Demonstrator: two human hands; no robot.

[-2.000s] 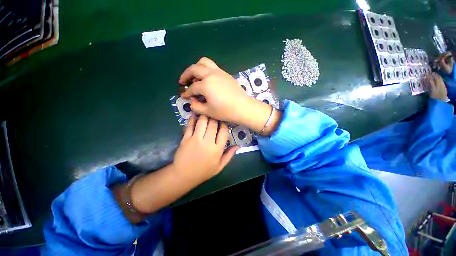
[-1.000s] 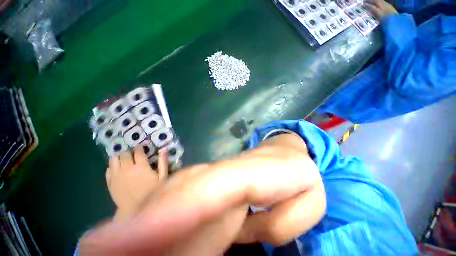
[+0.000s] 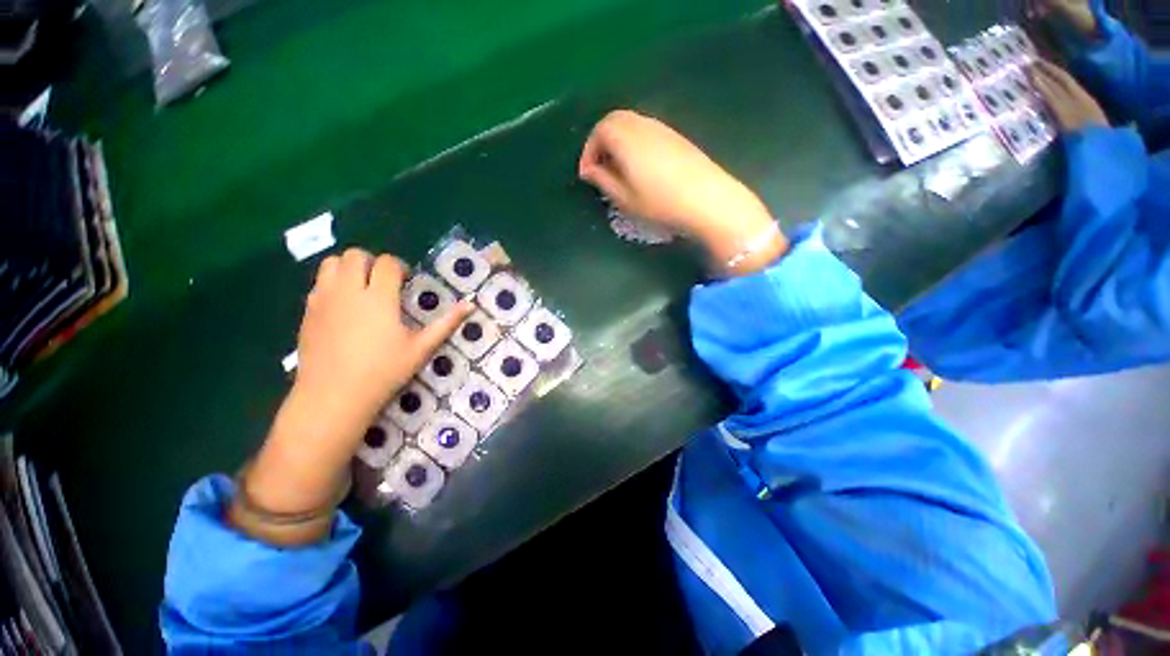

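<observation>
A panel of pale grey rounded square units with dark round centres (image 3: 480, 400) lies tilted on the green bench mat. My left hand (image 3: 353, 336) lies over the panel's left part, fingers bent at its back edge and thumb stretched across the units. My right hand (image 3: 648, 176) is to the right of and behind the panel, over the pile of tiny pale components (image 3: 638, 229), and covers most of the pile. Its fingers are curled together with the tips low. Whether it holds a component cannot be seen.
A white paper label (image 3: 309, 236) lies behind my left hand. A stack of panels (image 3: 894, 80) is at the upper right, beside another panel (image 3: 1005, 92) at another worker's hands. A plastic bag (image 3: 182, 51) and dark layered boards (image 3: 62, 244) are on the left.
The panel now lies turned and further right in view. My left hand has moved from its front edge to its left side. My right arm has swung away to the component pile.
</observation>
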